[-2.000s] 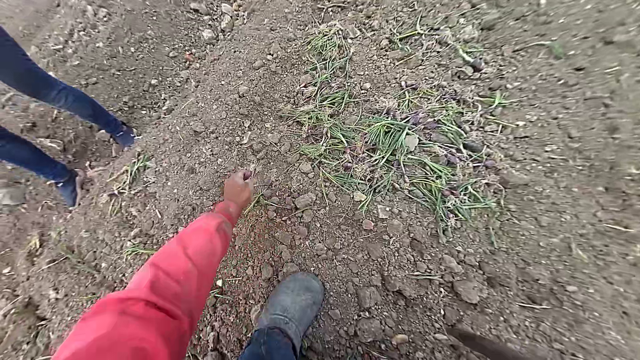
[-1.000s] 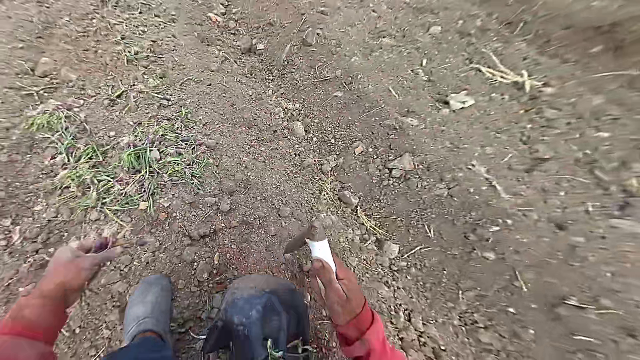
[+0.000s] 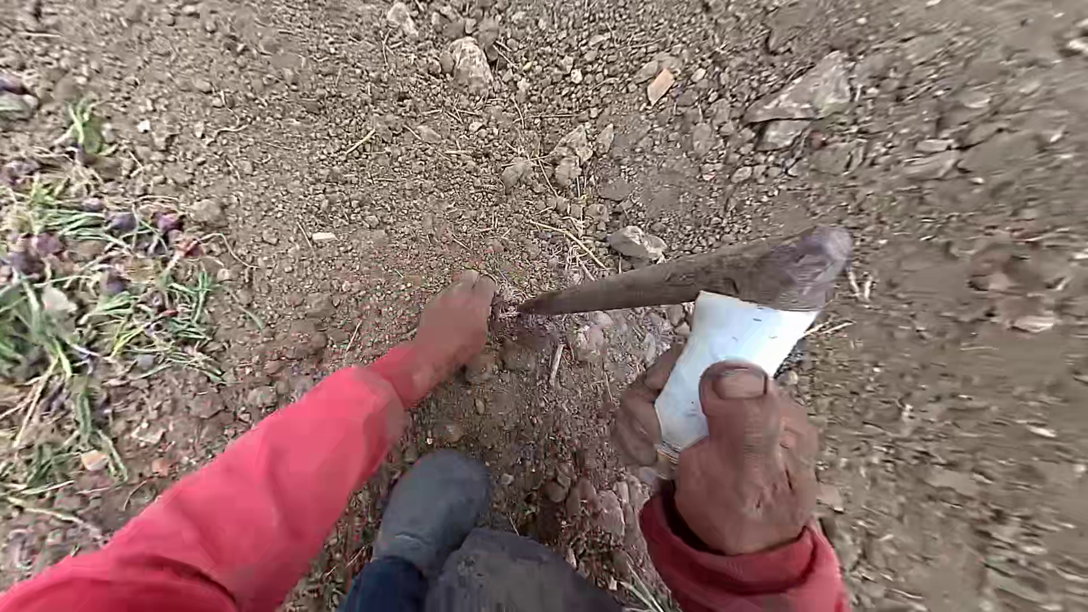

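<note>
My right hand (image 3: 739, 442) grips the white-wrapped handle (image 3: 731, 357) of a dark, pointed hand tool (image 3: 688, 276), whose tip reaches left toward my left hand. My left hand (image 3: 459, 319) is down at the soil with its fingers drawn together, just left of the tool's tip. Something small and root-like shows at the fingertips; whether it is held I cannot tell. At the left lies a pile of small purple onions with green leaves (image 3: 102, 280), apart from both hands.
Stony, loose soil surrounds the hands. A large flat stone (image 3: 803, 92) lies at the upper right and a pale stone (image 3: 637, 243) just above the tool. My boot (image 3: 435, 506) stands near the bottom edge, beside dark cloth or a bag (image 3: 518, 578).
My left hand, which held a purple onion near the pile, has moved right to the soil by the tool tip. The tool in my right hand has been raised closer to view.
</note>
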